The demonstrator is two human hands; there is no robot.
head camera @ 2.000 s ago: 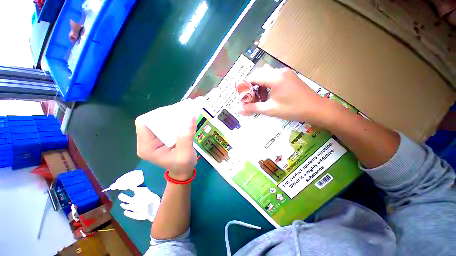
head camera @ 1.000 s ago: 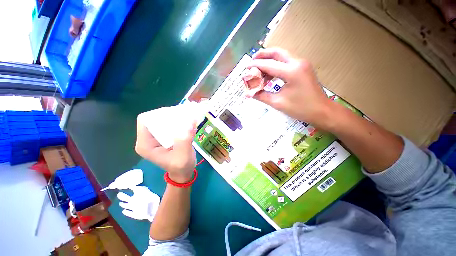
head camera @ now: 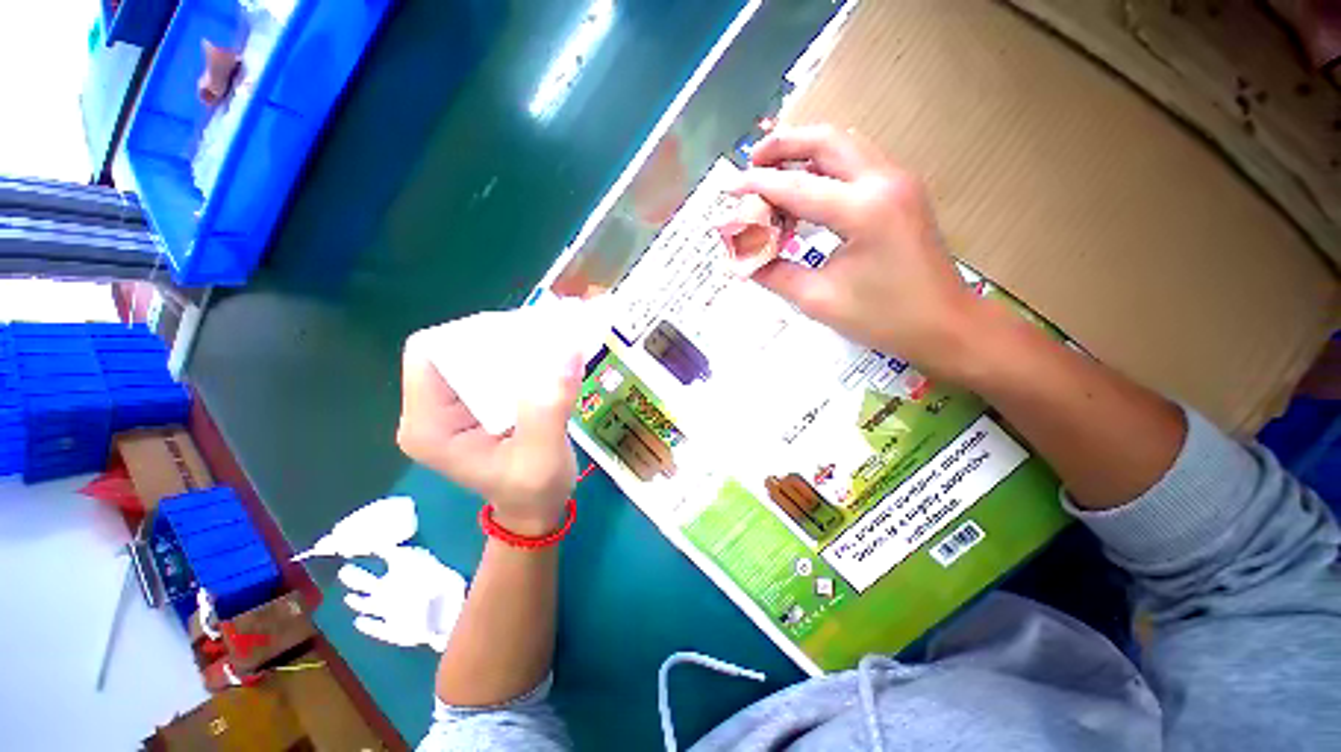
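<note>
My left hand (head camera: 493, 441) is closed around a white squeeze bottle (head camera: 515, 360) above the left edge of the printed mat. The bottle's nozzle end points toward the part but is washed out against the mat. My right hand (head camera: 860, 235) holds a pinkish-brown figure part (head camera: 752, 237) end-on between thumb and fingers, its open end facing up. The part is a short distance from the bottle. The green and white printed cardboard mat (head camera: 941, 588) lies under both hands.
A white glove (head camera: 412, 598) and a white thin-spouted bottle (head camera: 368, 529) lie left of my left forearm. A blue tray (head camera: 280, 162) stands at the far left. A cardboard flap (head camera: 1059, 176) overlaps the mat on the right. Blue bins (head camera: 88, 389) are beyond the bench.
My right hand has moved slightly up and away with the part, and turned it so its open end shows more. My left hand with the bottle has stayed nearly still.
</note>
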